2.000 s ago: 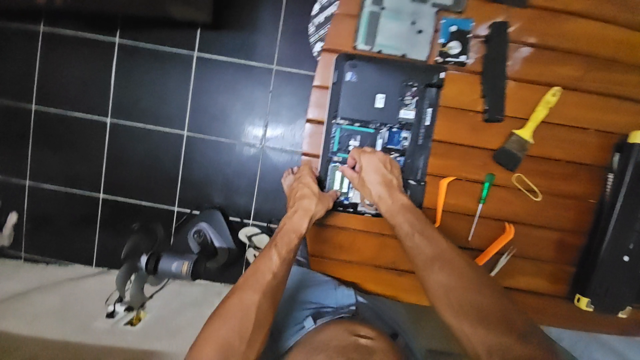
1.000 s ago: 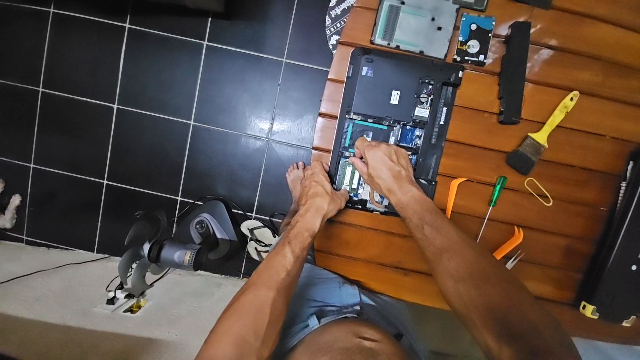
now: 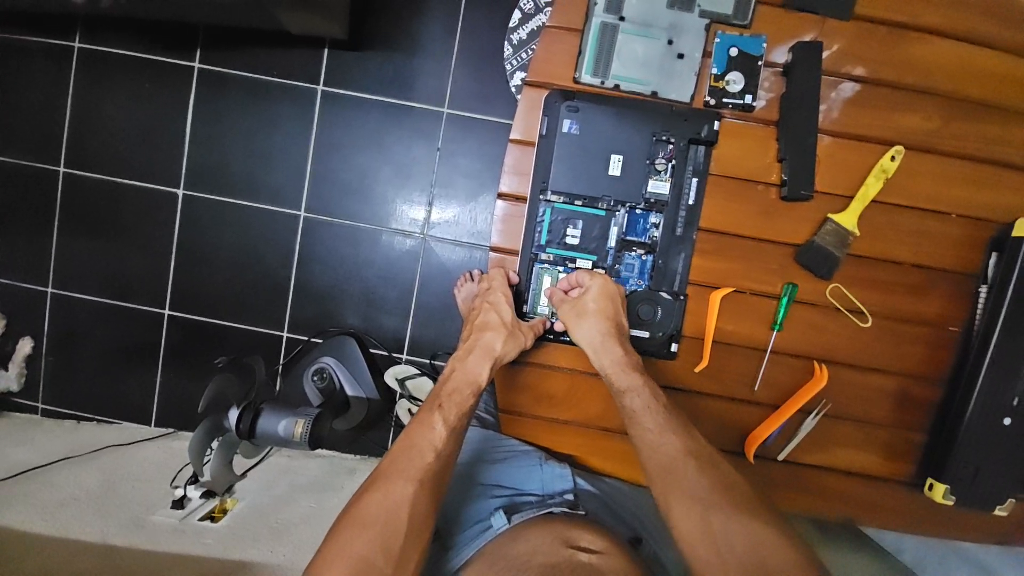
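An opened laptop base [image 3: 592, 152] lies underside up on the slatted wooden table, its drive bay, blue circuit board and fan [image 3: 650, 310] exposed. A green memory module [image 3: 545, 290] sits near its lower left corner. My left hand [image 3: 498, 316] rests at that corner, thumb at the lower end of the module and fingers over the laptop's left edge. My right hand [image 3: 590, 308] is over the module's right side, thumb and index finger pinched together; whether anything is between them is hidden. Above the laptop lie its bottom cover [image 3: 640, 48] and a hard drive [image 3: 734, 72].
Right of the laptop lie a battery [image 3: 800, 120], a yellow-handled brush [image 3: 852, 212], a green screwdriver [image 3: 780, 324], orange pry tools [image 3: 714, 328], tweezers [image 3: 804, 432] and a yellow loop [image 3: 848, 306]. A black case [image 3: 980, 376] stands far right. A fan [image 3: 296, 424] lies on the left.
My right hand has moved down a little, from beside the drive bay to the memory module's right side. My left hand stays at the laptop's lower left corner.
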